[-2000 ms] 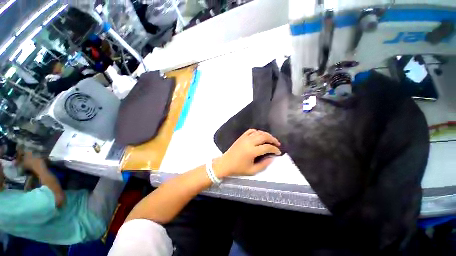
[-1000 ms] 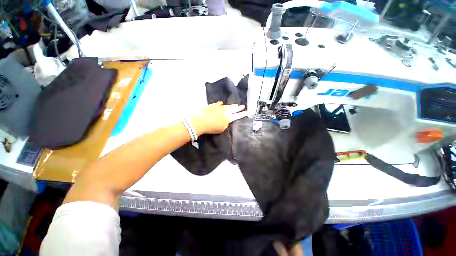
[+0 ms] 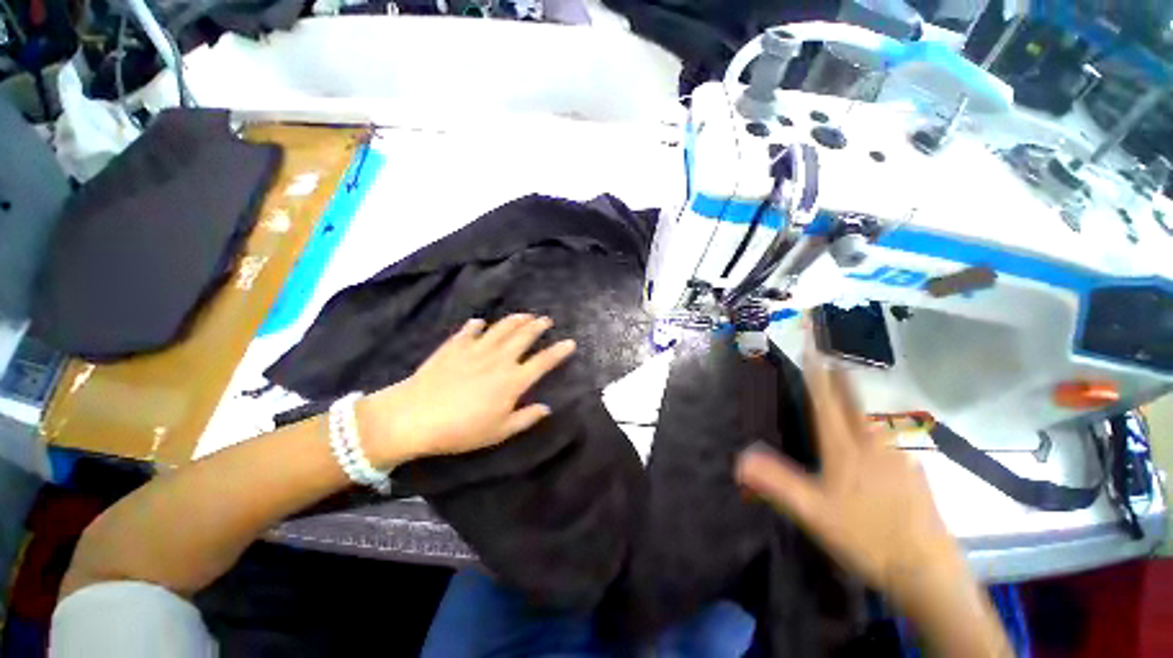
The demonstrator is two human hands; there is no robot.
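Note:
The dark fabric workpiece (image 3: 566,450) is spread left of and in front of the sewing machine (image 3: 900,244), runs under its needle area and hangs over the table's front edge. My left hand (image 3: 470,386) lies flat on the cloth left of the needle, fingers apart, gripping nothing. My right hand (image 3: 855,495) is blurred, above the cloth right of and in front of the needle, fingers spread, holding nothing. The presser foot (image 3: 669,332) is close to the cloth; whether it is down cannot be told. White table shows through a gap between two cloth parts.
A dark rounded panel (image 3: 148,238) lies on a brown board (image 3: 219,386) at the left, with a blue strip (image 3: 322,244) beside it. A phone (image 3: 859,334), snips (image 3: 900,422) and a black strap (image 3: 1016,473) lie right of the needle. A measuring tape (image 3: 373,533) runs along the front edge.
The cloth now spreads further left across the table. My left hand has moved down and lies on it. My right hand has risen from below the front edge to beside the needle area.

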